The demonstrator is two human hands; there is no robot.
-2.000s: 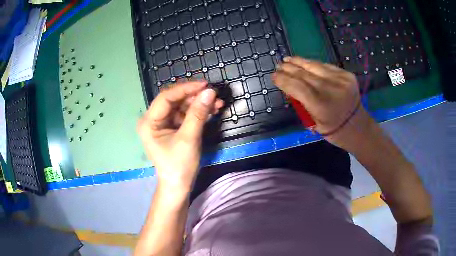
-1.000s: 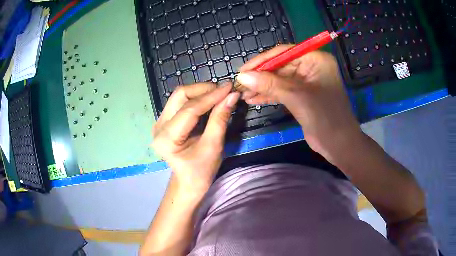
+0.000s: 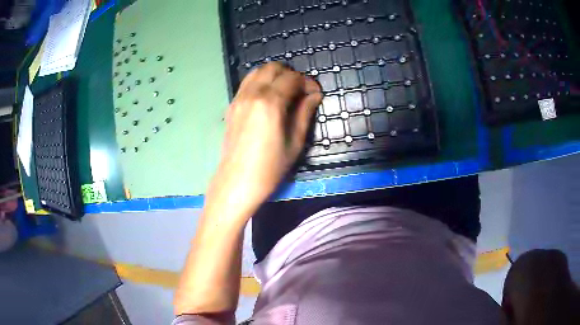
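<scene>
My left hand [image 3: 270,111] is over the left half of the large black component tray [image 3: 372,108]. Its fingers are bent down and close together at the tray pockets. The fingertips are partly hidden, so I cannot tell whether a component is between them. The tray has a grid of pockets with small silvery dots. My right hand is not in view; a blurred brown shape at the bottom right edge may be part of my right arm. The red probe is not clearly seen.
Left of the tray is a pale green mat [image 3: 197,146] with loose small parts. A second black tray [image 3: 521,63] with thin red wire over it is at right. A side tray [image 3: 54,146], papers [image 3: 67,38] and green sign [image 3: 93,192] are at left. Blurred skin, perhaps another person's, shows at the left edge.
My hands were together with the red probe; now they are apart. My right hand and the probe have left the view. My left hand has moved onto the tray. The view has shifted.
</scene>
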